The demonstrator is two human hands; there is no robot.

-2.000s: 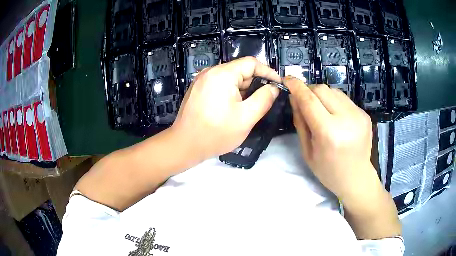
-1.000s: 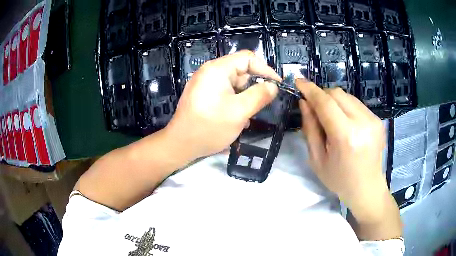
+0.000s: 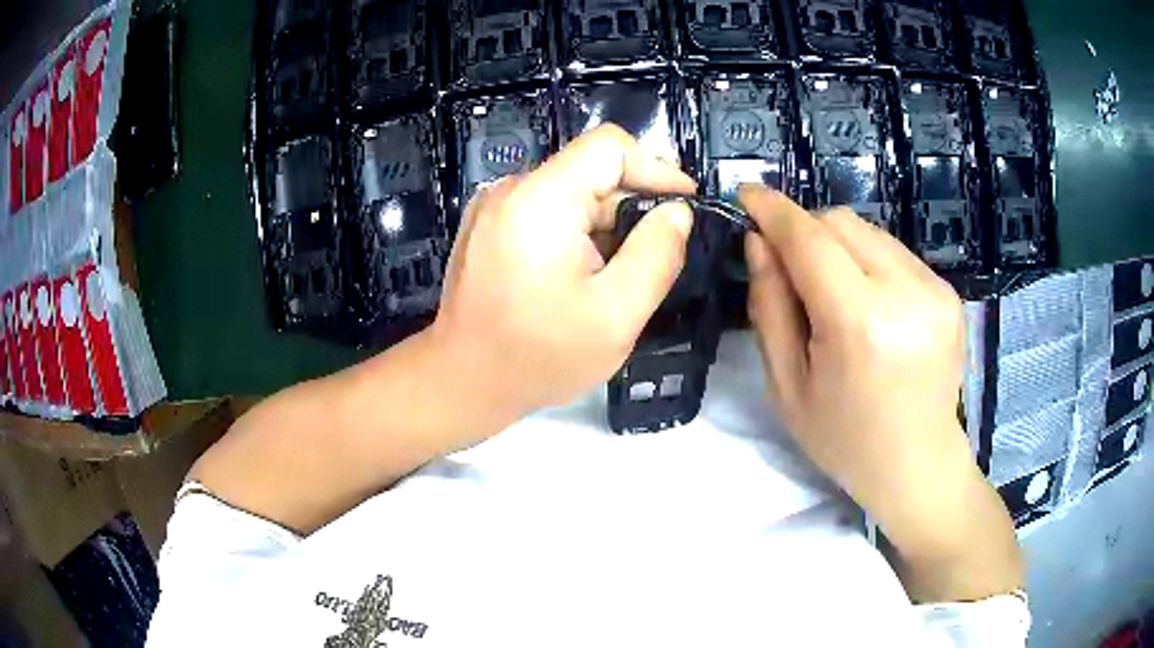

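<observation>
My left hand (image 3: 544, 272) grips a black phone housing (image 3: 658, 386) near its upper end, between thumb and fingers. The housing hangs down over my white clothing, its lower end with two window-like cut-outs showing. My right hand (image 3: 861, 329) is at the housing's upper right corner, thumb and forefinger together on a thin dark sliver (image 3: 725, 211). Whether the sliver is tweezers or a part of the housing I cannot tell. My fingers hide much of the housing's upper end.
A glossy black blister tray (image 3: 437, 101) with rows of housings lies on the green mat (image 3: 209, 279). A pale tray with red pieces (image 3: 63, 228) is at the left. A pale tray with black pieces (image 3: 1044, 380) is at the right.
The housing first swung from a slant to a more face-on pose, then its lower end rose slightly and now hangs nearly upright. My right hand moved right, then slightly back left.
</observation>
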